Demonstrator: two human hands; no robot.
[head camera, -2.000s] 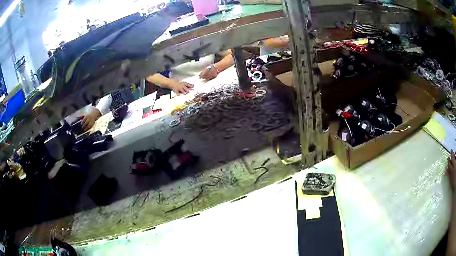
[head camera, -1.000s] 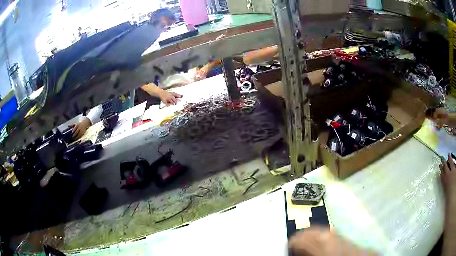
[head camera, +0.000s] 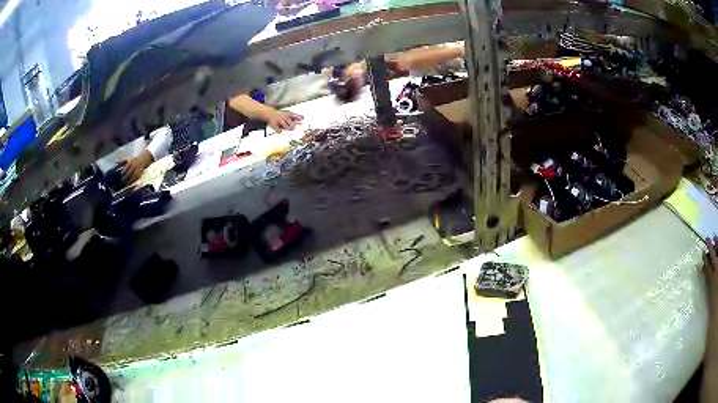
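Observation:
A black unit with a round pale centre (head camera: 90, 381) shows at the bottom left corner, cut off by the edge; no hand is visible on it. The black mat (head camera: 516, 354) lies on the pale bench, with the speckled silver tin (head camera: 501, 279) at its head and yellow paper (head camera: 490, 321) beside it. A small skin-coloured sliver, apparently my right hand (head camera: 508, 400), shows at the bottom edge over the mat; its fingers and any hold are hidden. My left hand is not in view.
The brown carton (head camera: 598, 223) with several black units stands right of the metal post (head camera: 490, 142). Two black-and-red units (head camera: 224, 235) lie on the grey shelf, with pale loops (head camera: 354, 161) behind. Other people's hands (head camera: 282, 120) show opposite. An arm (head camera: 712, 315) shows at the right edge.
A blurred hand reached over the mat one second ago and has withdrawn to the bottom edge. The black unit at bottom left shows more. The camera view has shifted.

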